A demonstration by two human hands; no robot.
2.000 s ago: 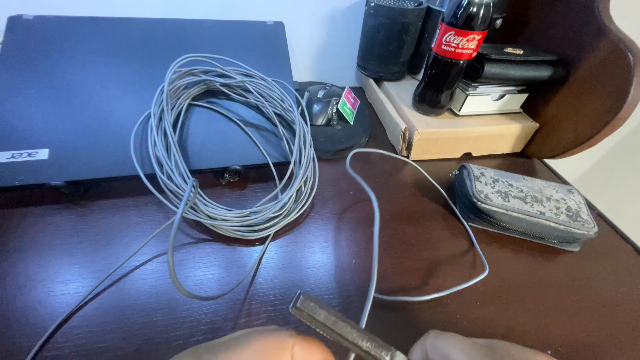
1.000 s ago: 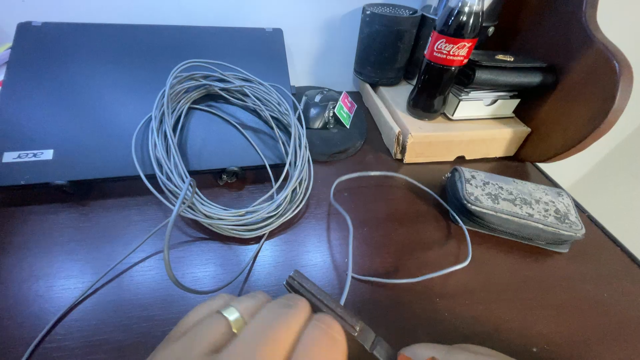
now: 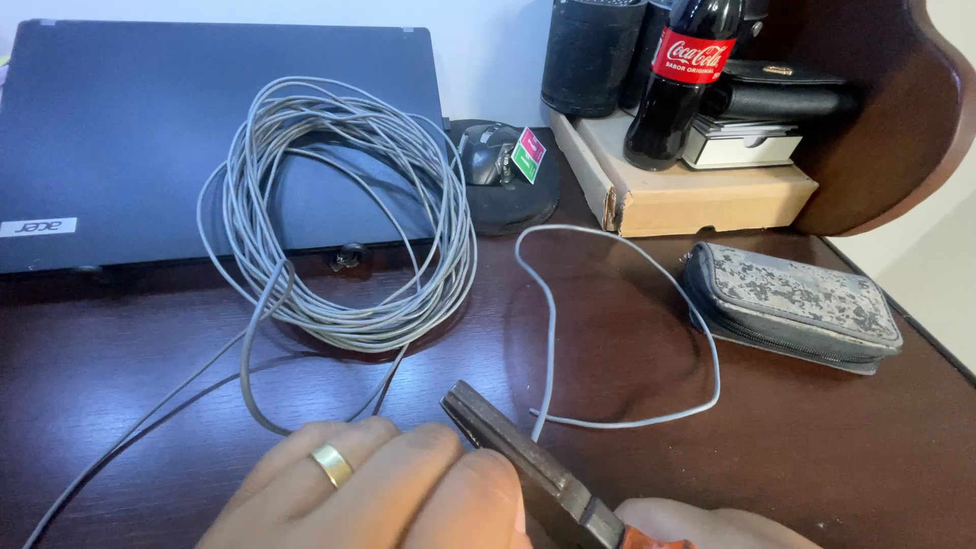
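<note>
My left hand (image 3: 381, 488), with a ring on one finger, is at the bottom centre, its fingers curled beside the metal jaws of the pliers (image 3: 534, 465). What it grips is hidden behind the fingers. My right hand (image 3: 709, 526), at the bottom edge, is closed on the orange handle of the pliers. A loose piece of grey cable (image 3: 550, 328) rises from behind the jaws and loops over the desk. Left of it, a large coil of grey cable (image 3: 358, 328) leans against the laptop, one strand running to the lower left.
A closed laptop (image 3: 114, 137) stands at the back left. Beside it is a mouse (image 3: 488, 156) on a round pad. A cola bottle (image 3: 671, 99) stands on a cardboard box (image 3: 709, 198). A worn zippered case (image 3: 801, 305) lies on the right of the dark wooden desk (image 3: 762, 457).
My left hand has come further into view beside the pliers' jaws. The loop of loose cable has changed shape, and its free end now shows near the jaws. The view has shifted slightly.
</note>
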